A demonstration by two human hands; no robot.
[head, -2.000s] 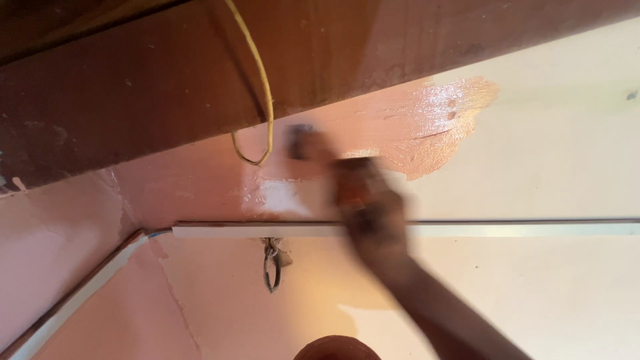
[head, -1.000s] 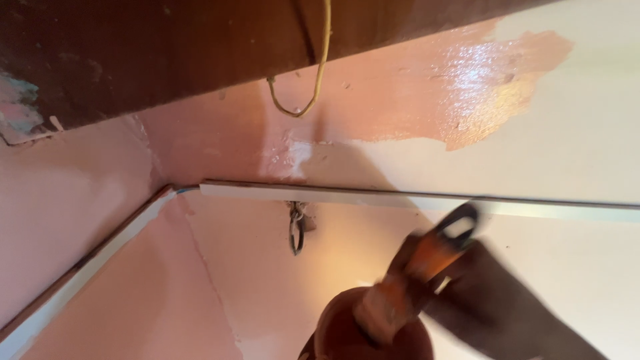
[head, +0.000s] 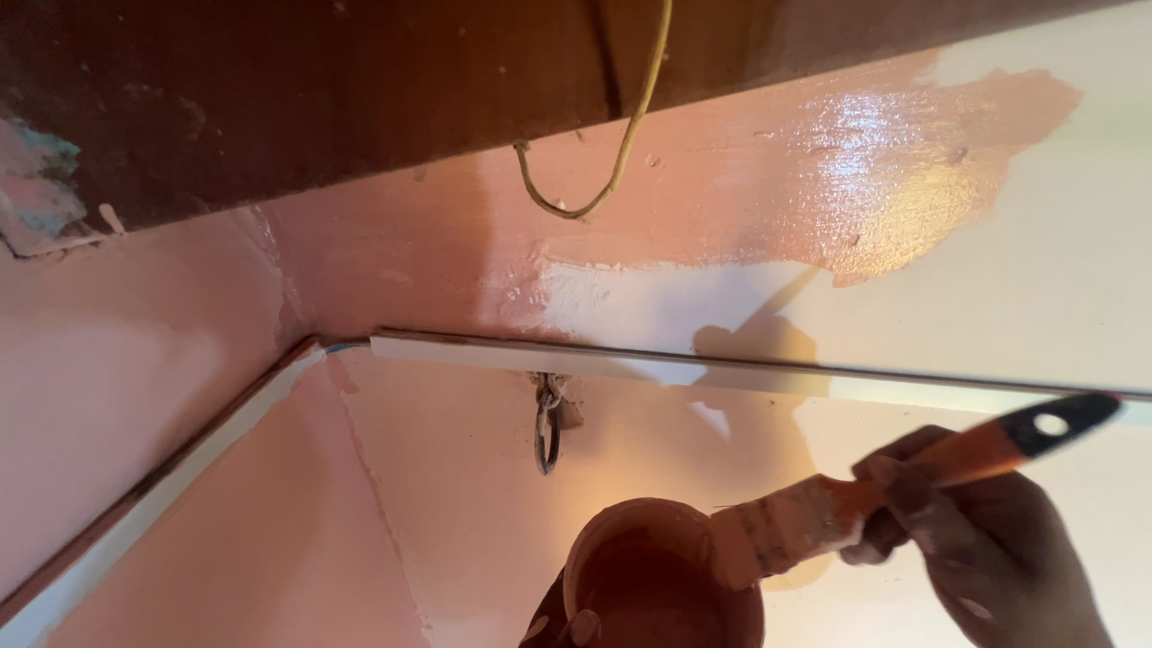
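My right hand (head: 972, 522) grips the orange handle of a paintbrush (head: 810, 522), whose black end with a hole points up to the right. The paint-covered bristles touch the right rim of a round paint container (head: 630, 513). Reddish paint lies inside it. At the bottom edge my left hand (head: 562, 621) holds the container from its left side, with the thumb at the rim; most of that hand is out of view. Above, glossy wet pink paint (head: 864, 171) covers part of the cream wall (head: 1071, 252).
A dark brown beam (head: 315, 90) crosses the top, with a yellow cable (head: 630, 144) looping below it. White trunking (head: 468, 353) runs along the wall and bends down at the corner. A metal ring (head: 546, 436) hangs below the trunking.
My right hand with the brush was up at the wall two seconds ago and came down to the container. Since one second ago the bristles have moved from inside the container to its rim.
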